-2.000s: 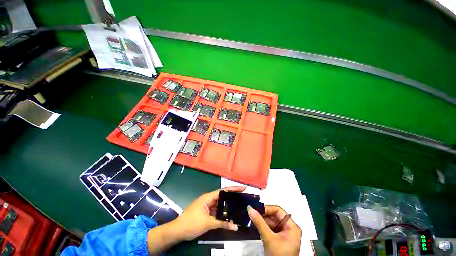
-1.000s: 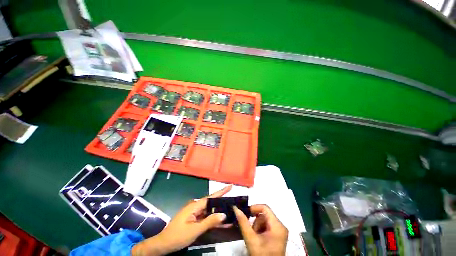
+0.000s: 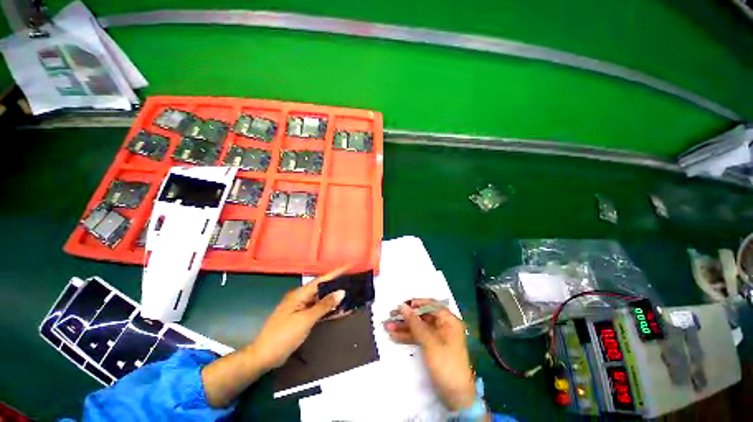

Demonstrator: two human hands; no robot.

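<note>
My left hand (image 3: 289,323) holds a dark circuit board (image 3: 350,293) between thumb and fingers above the white paper sheets (image 3: 413,284). My right hand (image 3: 433,339) is just right of it, apart from the board, and holds slim grey metal tweezers (image 3: 417,311). A dark flat plate (image 3: 332,350) lies on the papers below the hands. A white release liner (image 3: 171,255) with a black rectangle at its top lies across the red tray's front edge. Stacked sticker sheets (image 3: 111,325) with black panels lie at the left.
The red compartment tray (image 3: 349,224) holds many boards. Loose boards, one nearest (image 3: 488,197), lie at right. A clear plastic bag (image 3: 570,280) lies behind the DC power supply (image 3: 652,363) with its leads. Printed sheets (image 3: 70,66) hang at the upper left before the green partition (image 3: 413,74).
The view has shifted right, so the tray and sheets appear further left. My right hand has left the board and now holds tweezers. The dark plate on the papers shows more.
</note>
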